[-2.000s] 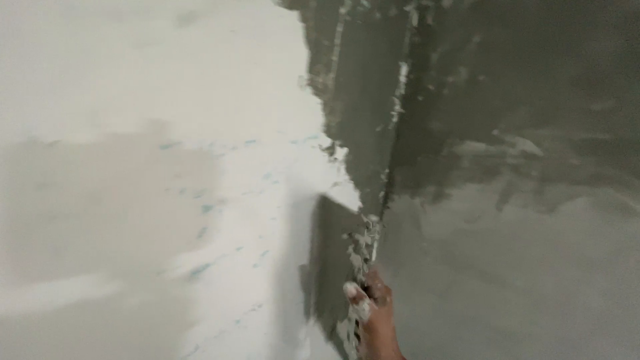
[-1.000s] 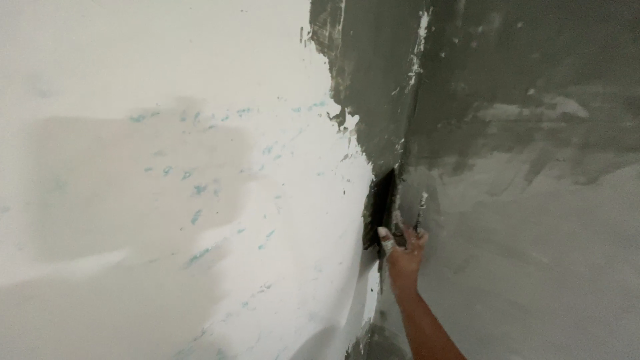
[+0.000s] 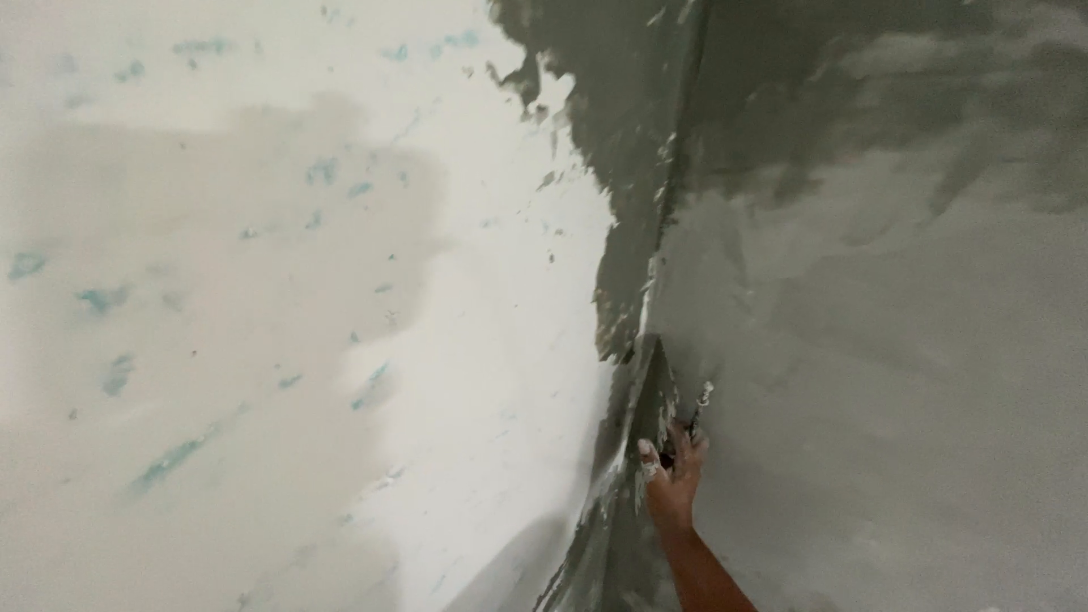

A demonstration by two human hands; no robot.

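My right hand (image 3: 676,489) comes up from the bottom, right of centre, with its fingers around the grip of a plasterer's trowel (image 3: 653,395). White smears of plaster mark my thumb and fingers. The trowel's dark blade is seen nearly edge-on, close to the inner corner between two walls, and its tip points up; whether its whole edge touches cannot be told. White plaster (image 3: 510,297) covers much of the left wall. Between its ragged edge and the corner runs a dark grey strip (image 3: 633,183). My left hand is not in view.
The right wall (image 3: 875,365) is grey, with a darker area (image 3: 790,76) along its top. Blue-green marks (image 3: 174,459) and a dull beige patch (image 3: 229,229) show on the left wall. A curved shadow (image 3: 523,561) falls at the bottom, left of the corner.
My right hand has moved down along the corner with the trowel. The blade, broad side showing two seconds ago, now appears narrow. The view has shifted lower.
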